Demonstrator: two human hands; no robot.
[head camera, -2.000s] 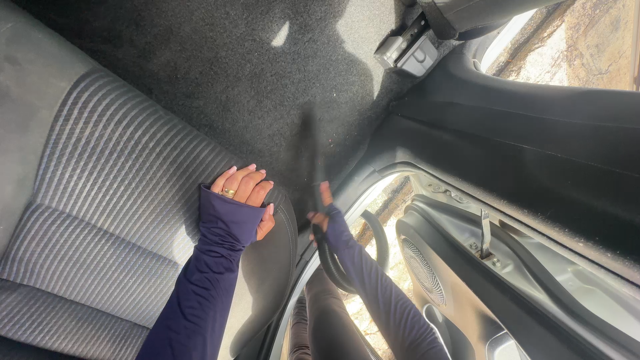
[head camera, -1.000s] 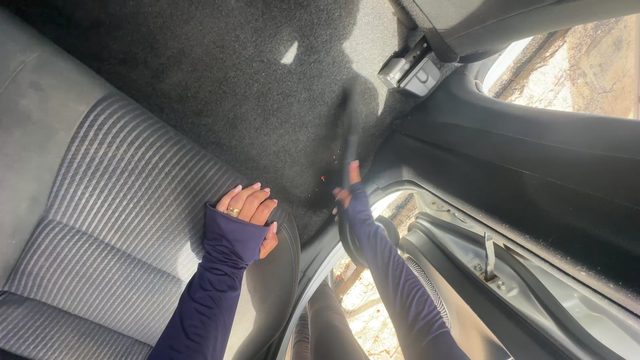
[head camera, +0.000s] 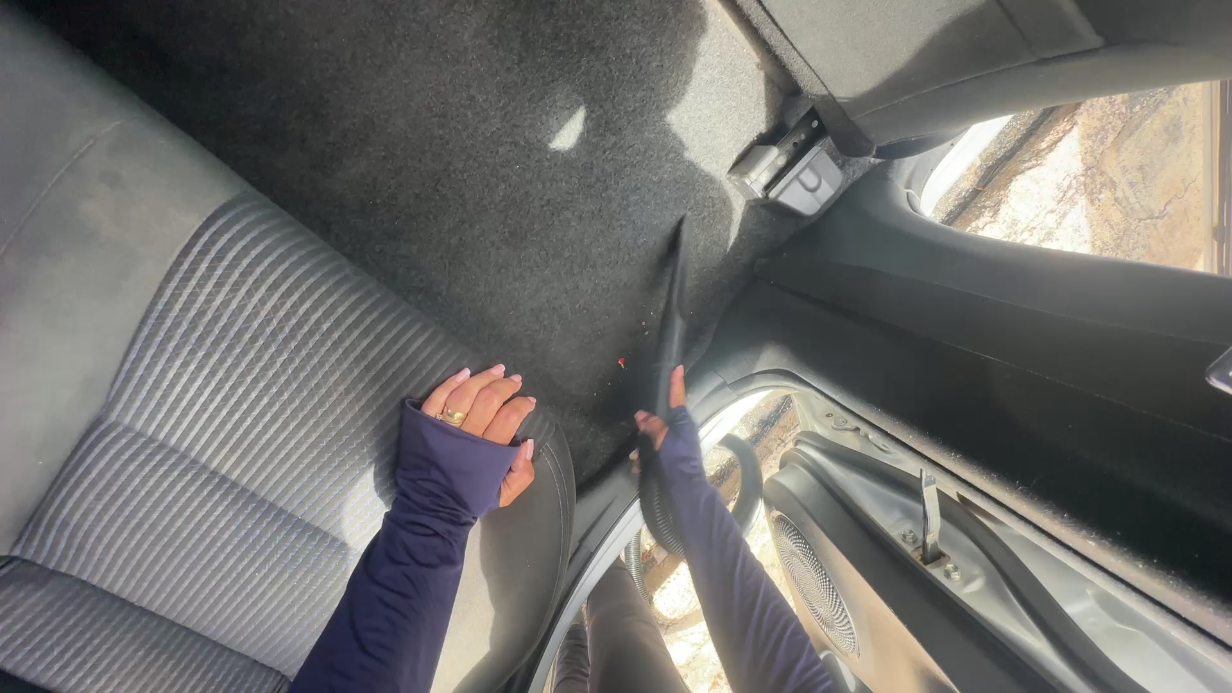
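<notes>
My left hand (head camera: 484, 414), with a ring on one finger, rests on the edge of a striped fabric car seat (head camera: 260, 375) and holds nothing. My right hand (head camera: 662, 412) grips a black vacuum crevice nozzle (head camera: 673, 318); its narrow tip lies at the dark floor carpet (head camera: 462, 173). From that hand a ribbed vacuum hose (head camera: 657, 505) hangs down and loops behind my forearm. A small red bit (head camera: 621, 363) and pale crumbs lie on the carpet just left of the nozzle.
A metal and plastic seat rail end (head camera: 794, 173) stands on the floor near the front seat. Black sill trim (head camera: 962, 356) runs along the right. Below it is the opened car door with its speaker (head camera: 813, 582) and door check strap (head camera: 929, 515).
The nozzle, blurred in the earlier frames, is sharp now. My right hand has moved right along the carpet edge since two seconds ago. My left hand has stayed on the seat.
</notes>
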